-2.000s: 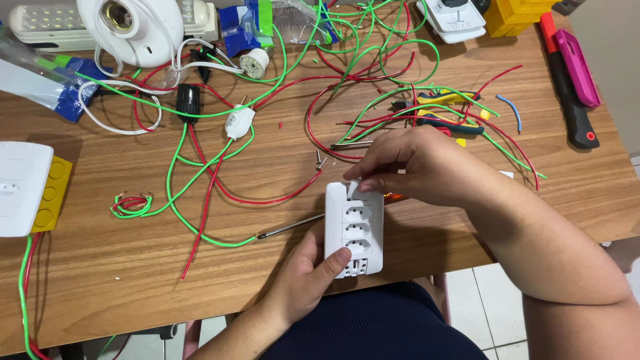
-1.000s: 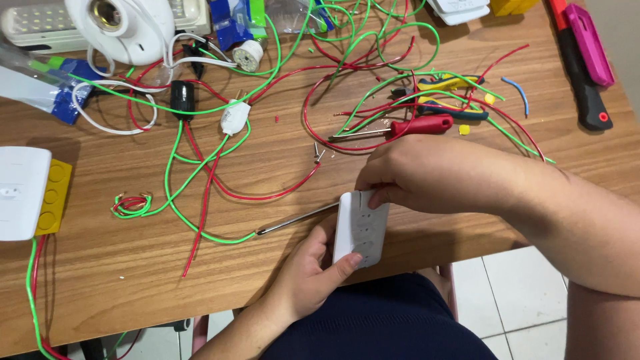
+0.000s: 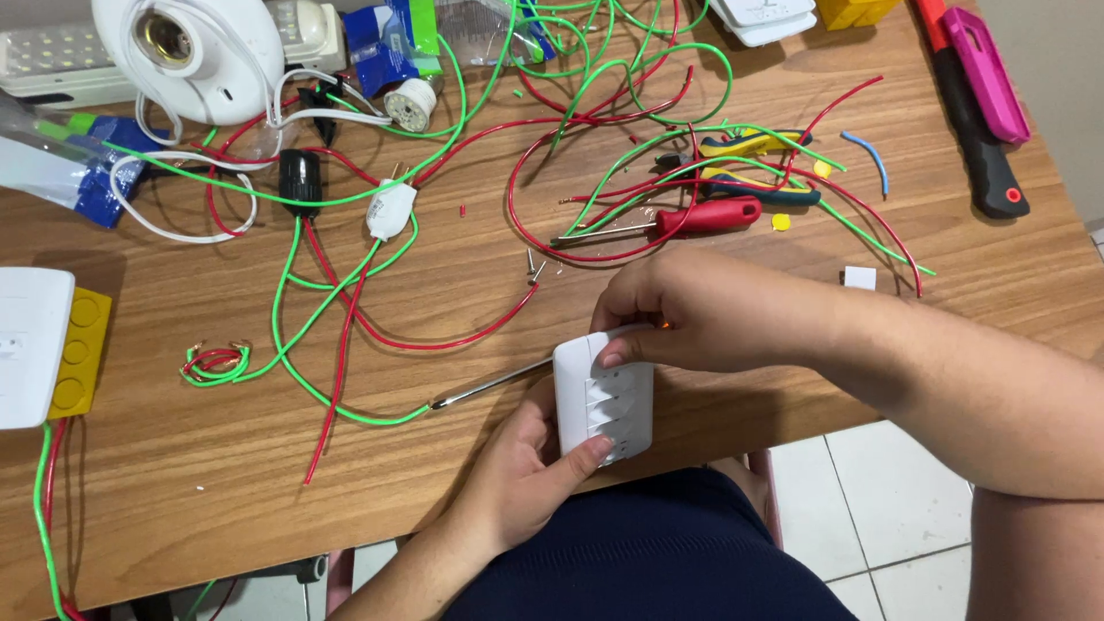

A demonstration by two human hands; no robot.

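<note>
A white multi-outlet socket plate [image 3: 573, 397] is held tilted at the table's front edge. My left hand [image 3: 543, 466] grips its lower end, thumb on the front face. The fingers and thumb of my right hand [image 3: 664, 319] pinch its upper end; the fingertips behind it are hidden. A screwdriver's metal shaft [image 3: 492, 384] lies left of the plate, its tip beside the bare end of a green wire [image 3: 379, 420]; its handle is hidden. Beyond my right hand lie a red-handled screwdriver [image 3: 707, 216] and two screws [image 3: 533, 266].
Red and green wires, a white plug [image 3: 391, 210], a black lamp socket [image 3: 300, 183] and yellow-and-blue pliers [image 3: 759, 185] lie across the wooden table. A round white lamp holder [image 3: 194, 60] stands back left, a yellow box [image 3: 84, 352] at left, a black-handled tool [image 3: 983, 155] at right.
The plate has gone from facing up to a steeper tilt since the first frame. My right hand has stayed at its upper end, and my left hand still holds the lower end.
</note>
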